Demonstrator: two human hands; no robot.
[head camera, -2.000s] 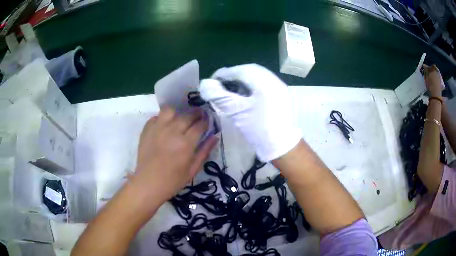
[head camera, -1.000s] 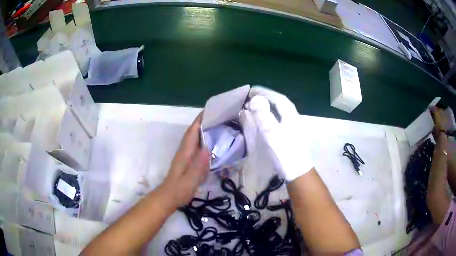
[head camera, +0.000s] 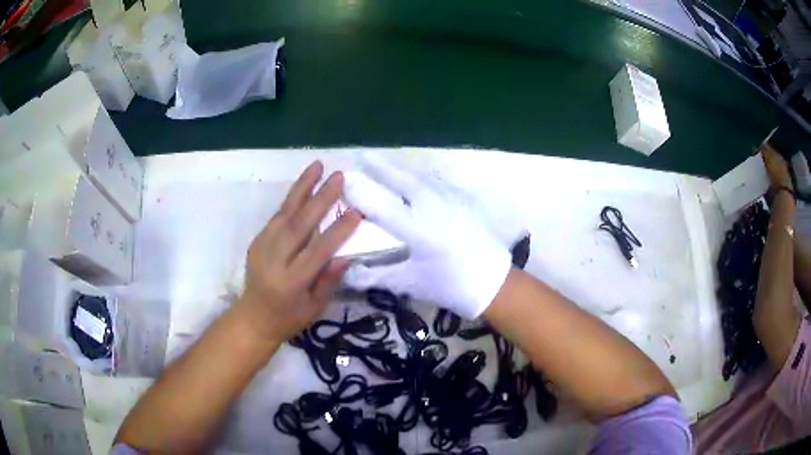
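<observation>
A small white box (head camera: 369, 242) is between my two hands, mostly hidden by them; its top looks closed. My left hand (head camera: 298, 244), bare, lies along its left side and top with fingers spread. My right hand (head camera: 431, 240), in a white knit glove, holds it from the right and is blurred. A loose pile of black coiled cables (head camera: 427, 378) with silvery plug ends lies just below my hands, partly under them.
Open white boxes (head camera: 89, 222) crowd the left; one shows a black round device (head camera: 92, 327). A bagged device (head camera: 227, 80) and closed box (head camera: 640, 111) are on the green belt (head camera: 445, 80). A single cable (head camera: 618, 235) lies right. A neighbour's arm (head camera: 775, 258) is at far right.
The box's raised flap has gone down, and its bagged contents no longer show. My left hand has moved up over the box. My gloved hand has come down along its right side.
</observation>
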